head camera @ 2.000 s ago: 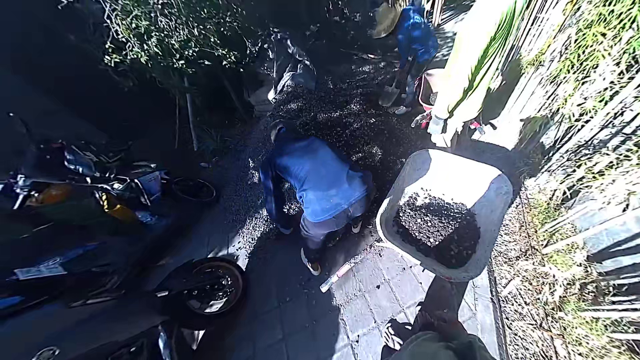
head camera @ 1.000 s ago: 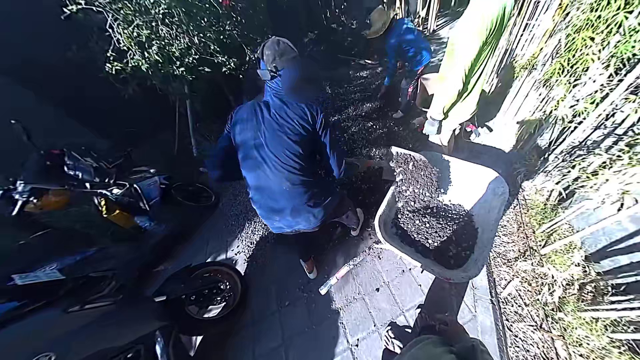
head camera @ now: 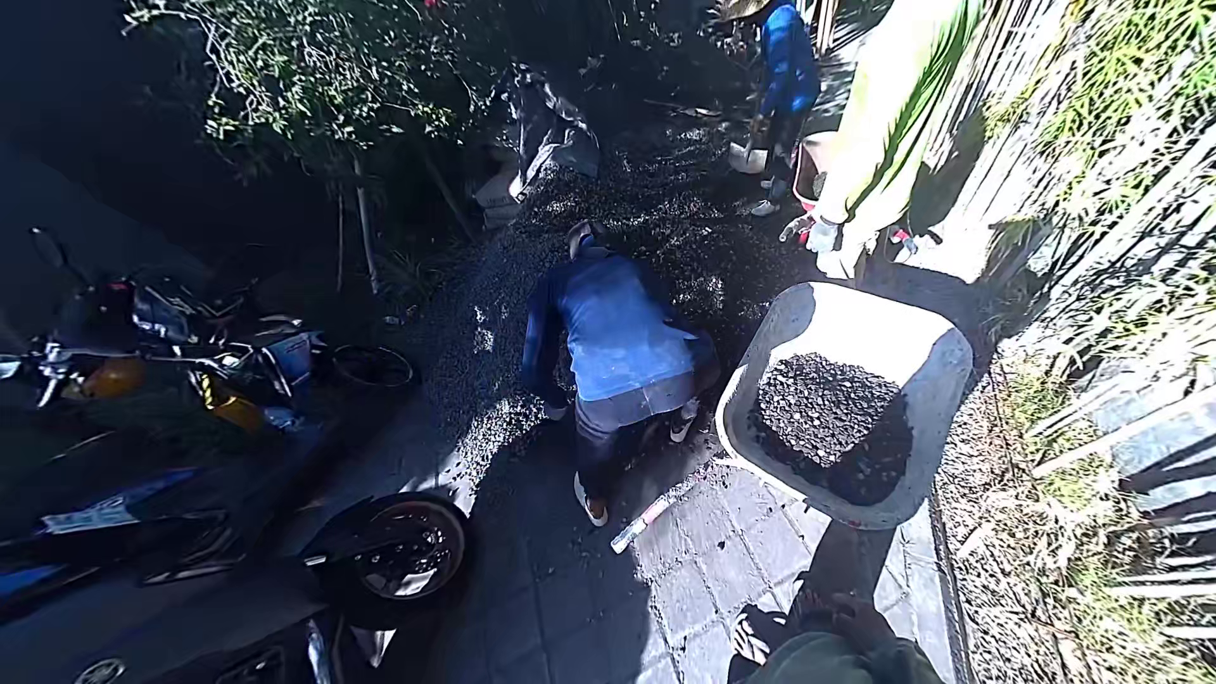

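Below the wheelbarrow, at the bottom edge, a dark shape against the green clothing on my body (head camera: 836, 657) may be my hands; left and right cannot be told apart, nor whether anything is held. Just above stands a pale wheelbarrow (head camera: 936, 399) with dark gravel (head camera: 828, 404) in its tray. A co-worker in a blue top (head camera: 622, 328) bends over the gravel pile (head camera: 503, 323), hands mostly hidden. Another person in a bright yellow-green top (head camera: 888, 123) stands behind the wheelbarrow with gloved hands low.
Motorcycles stand at the left, one front wheel (head camera: 408, 551) reaching onto the pavers (head camera: 570, 608). A pale stick-like object (head camera: 651, 522) lies near the bent co-worker's feet. Farther back, a person in blue (head camera: 788, 62) has a shovel (head camera: 748, 159) beside a red wheelbarrow (head camera: 812, 157). Plants border the right.
The nearest blue-clad co-worker, more upright beside the wheelbarrow one second ago, now bends over the pile. The wheelbarrow holds more gravel than two seconds ago.
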